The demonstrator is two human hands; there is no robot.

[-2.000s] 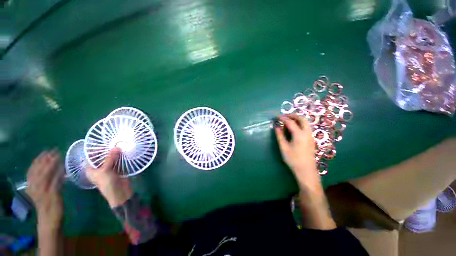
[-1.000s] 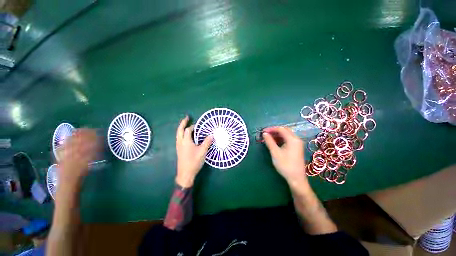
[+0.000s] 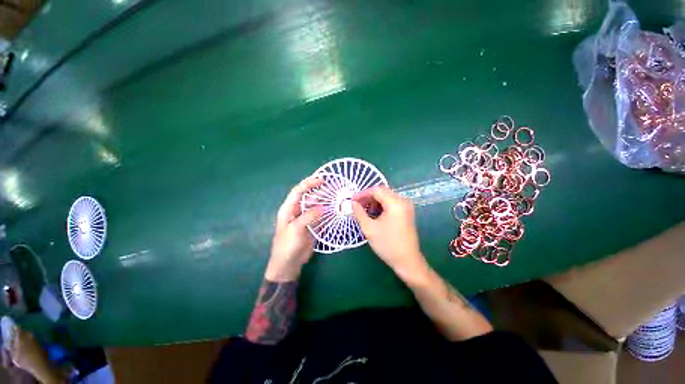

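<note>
White round fan grilles (image 3: 347, 237) with radial spokes overlap on the green surface in front of me. My left hand (image 3: 294, 225) grips the upper grille by its left side, thumb on the spokes. My right hand (image 3: 387, 221) is at the hub with thumb and fingertips pinched together. A small ring at the fingertips is mostly hidden by them, so its exact seat on the hub cannot be told. A pile of loose copper-coloured rings (image 3: 505, 214) lies to the right of my right hand.
Two single grilles (image 3: 86, 227) lie at the far left. A clear bag of copper rings (image 3: 647, 105) is at the upper right. An open carton (image 3: 627, 289) with ribbed white grille columns (image 3: 652, 337) stands at the lower right. Another person's hand (image 3: 26, 351) shows at the lower left.
My right hand has moved left from the ring pile to the grille hub. My left hand now holds the upper grille. The other person's hand has withdrawn to the lower left, and a nearby grille is gone.
</note>
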